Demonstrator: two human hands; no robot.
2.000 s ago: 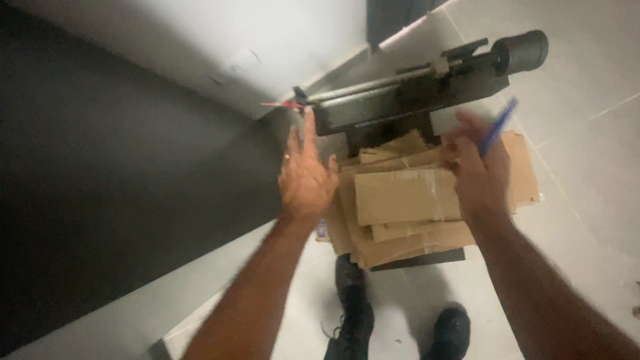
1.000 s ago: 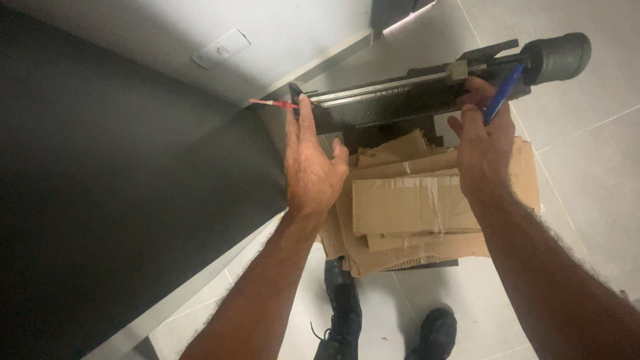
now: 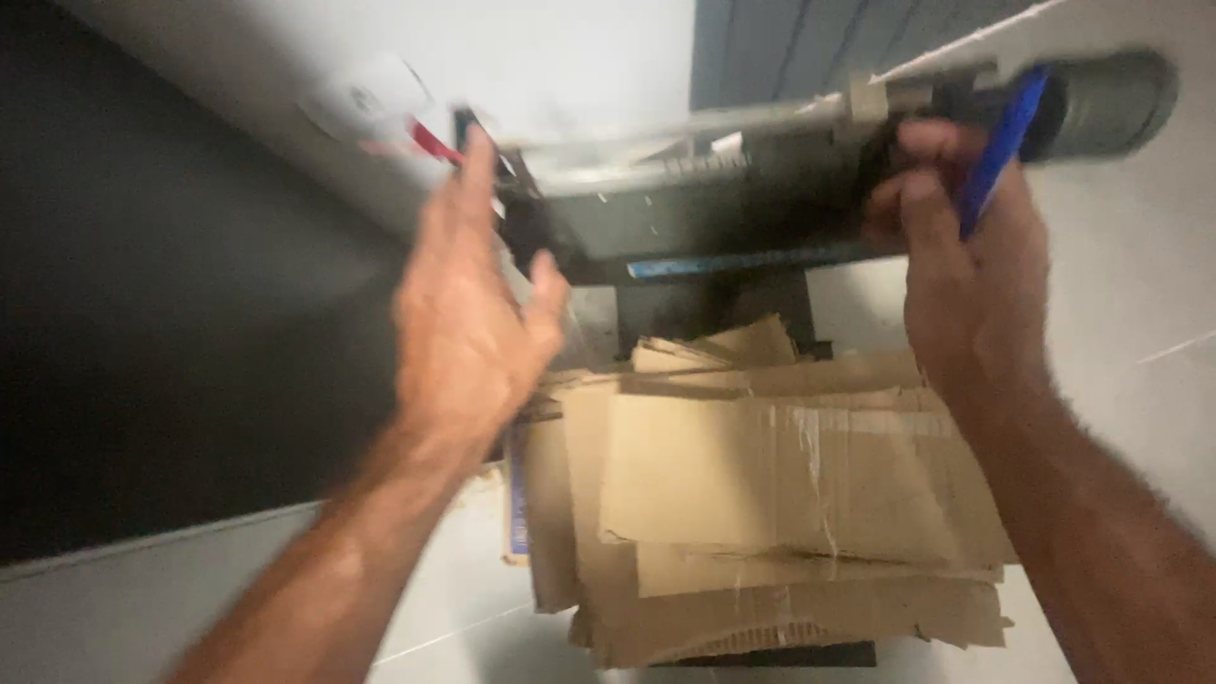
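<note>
A long dark metal tool with bright rods (image 3: 703,204) and a dark cylindrical end (image 3: 1107,104) lies across the upper view, blurred. My left hand (image 3: 475,304) is at its left end, fingers apart, its index fingertip beside a red piece (image 3: 435,141); whether it presses on the tool is unclear. My right hand (image 3: 974,242) is at the tool's right part, with a blue pen-like object (image 3: 1004,152) held between thumb and fingers. Below both hands lies a stack of flattened cardboard pieces (image 3: 693,465) with clear tape on it.
A large dark panel (image 3: 171,313) fills the left side. Behind the tool is a white surface (image 3: 570,57) with a grey ribbed panel (image 3: 788,47) next to it. Light tiled floor (image 3: 1149,399) shows at the right and around the cardboard.
Two seconds ago my right hand was over the edge of the cardboard; it has since moved up to the tool's right part, still with the blue object. My left hand stays near the tool's left end.
</note>
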